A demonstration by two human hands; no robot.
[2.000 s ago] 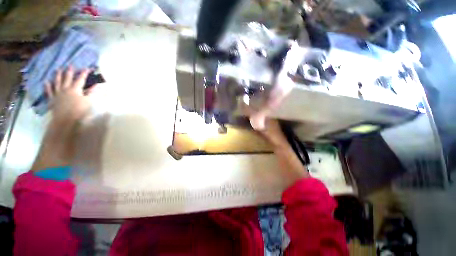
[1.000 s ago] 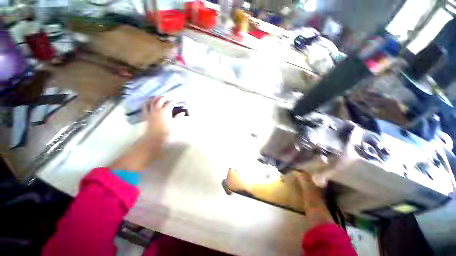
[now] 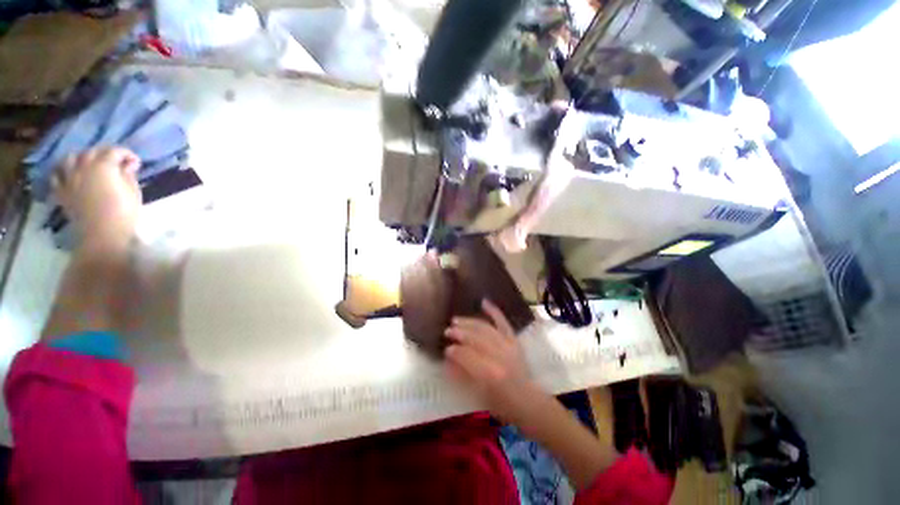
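Note:
A dark brown fabric panel (image 3: 491, 281) lies on the table just below the sewing machine needle area, its left part paler in the glare. My right hand (image 3: 484, 350) rests on the panel's front edge with fingers spread. My left hand (image 3: 99, 192) is at the far left on a heap of grey-blue fabric strips (image 3: 133, 123). A dark strip end (image 3: 170, 184) shows beside its fingers. Whether the left fingers grip a strip is hidden. The cream-white machine head (image 3: 632, 212) stands behind and right of the panel.
Black-handled scissors (image 3: 564, 294) lie under the machine arm, with dark scraps nearby. A pink rag (image 3: 538, 207) hangs on the head. Brown panels (image 3: 706, 306) hang at the table's right end. A printed ruler (image 3: 326, 399) runs along the front edge.
My right hand has come out from beside the needle area toward the front edge, and the brown panel now shows under it. My left hand stays at the strips. The view has swung back right.

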